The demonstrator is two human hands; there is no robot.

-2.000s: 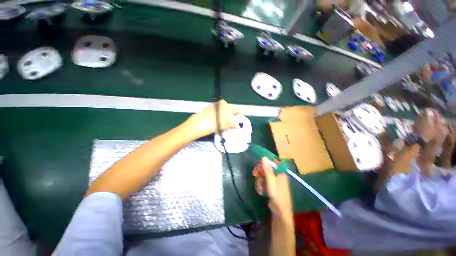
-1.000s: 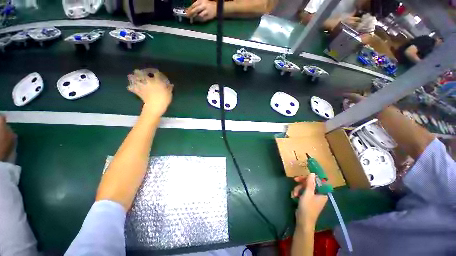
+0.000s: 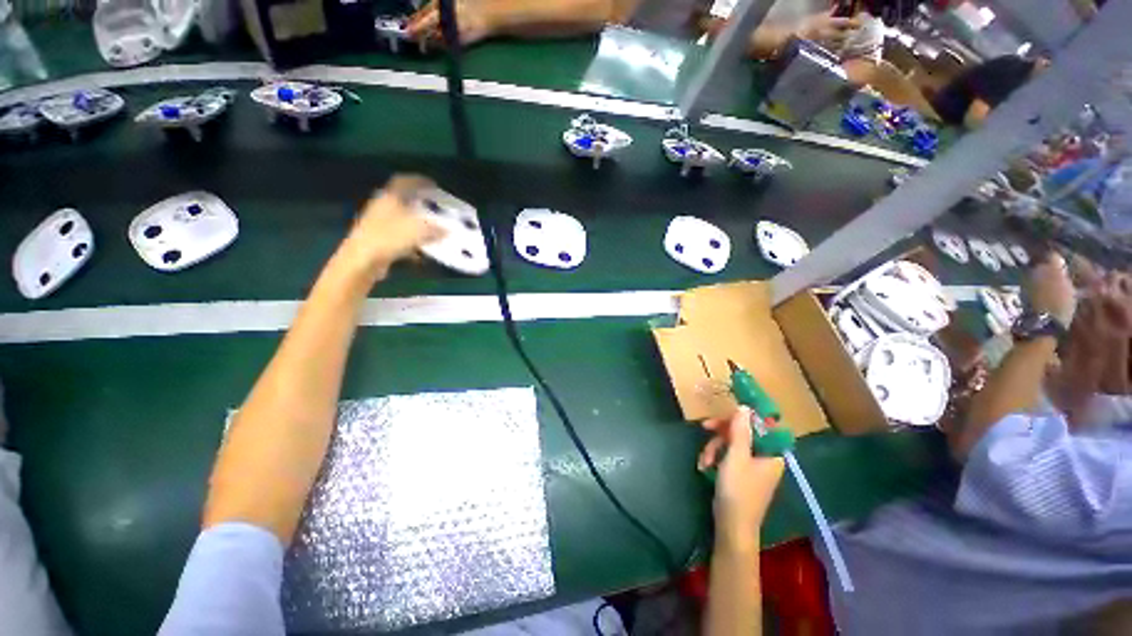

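Observation:
My left hand [image 3: 395, 229] is over the belt and holds a white plastic cover [image 3: 457, 236] by its left side, the cover tilted; the fingers are blurred. My right hand [image 3: 742, 466] grips the green hot glue gun [image 3: 760, 416], its dark nozzle over the cardboard flap [image 3: 730, 354]. A translucent glue stick [image 3: 817, 522] sticks out of the gun's rear. The bubble wrap sheet [image 3: 435, 497] lies on the green bench, partly under my left forearm.
More white covers [image 3: 184, 231] lie on the conveyor belt [image 3: 310, 162]. Part-built units [image 3: 298, 99] stand on the far lane. A black cord [image 3: 559, 416] hangs across the view. The cardboard box [image 3: 857, 360] holds white shells. A slanting post [image 3: 919, 149] and a person's hands [image 3: 1055, 311] are at right.
My left hand first left the cover near the gun and reached over the belt; now it has moved right, holding a tilted cover. My right hand with the gun moved right to the flap.

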